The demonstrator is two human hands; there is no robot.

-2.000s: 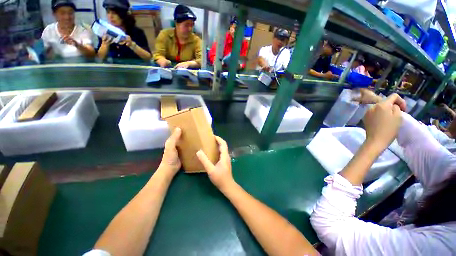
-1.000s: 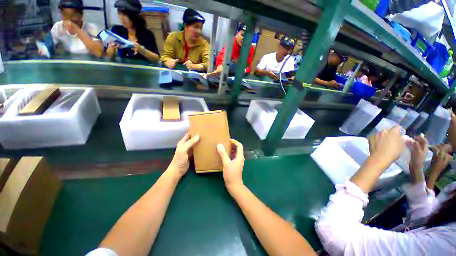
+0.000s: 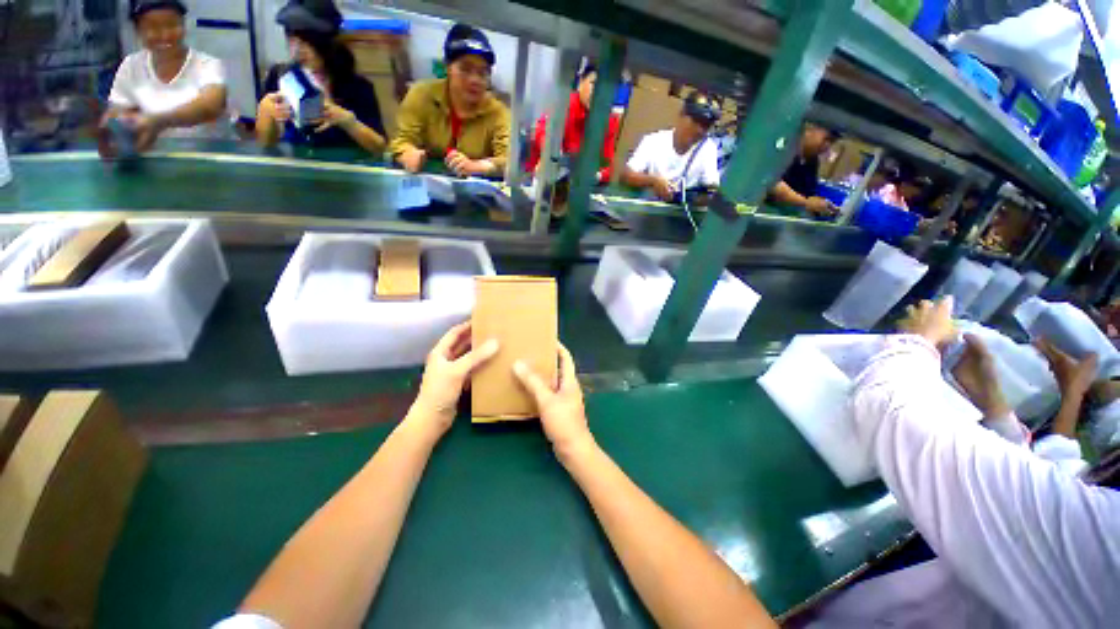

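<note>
A closed plain brown cardboard box (image 3: 516,334) is held upright above the green bench top (image 3: 491,528), its wide face towards me. My left hand (image 3: 450,375) grips its left edge, thumb on the face. My right hand (image 3: 553,399) grips its right edge, thumb on the face. The hidden fingers are behind the box. Behind it, a white foam tray (image 3: 332,329) on the conveyor holds a small brown box (image 3: 398,270) lying on top. More brown boxes (image 3: 62,485) stand at the left edge of the bench.
Another foam tray (image 3: 135,313) with a brown box is at the left, one (image 3: 712,305) is behind the green post (image 3: 725,221), and one (image 3: 817,399) is tilted at the right. A person's pink sleeve (image 3: 970,455) reaches in from the right. Several people sit across the line.
The box in my hands has turned from tilted to nearly straight. The foam trays beyond have shifted slightly left since a second ago. The neighbour's arm at the right has moved lower and further forward.
</note>
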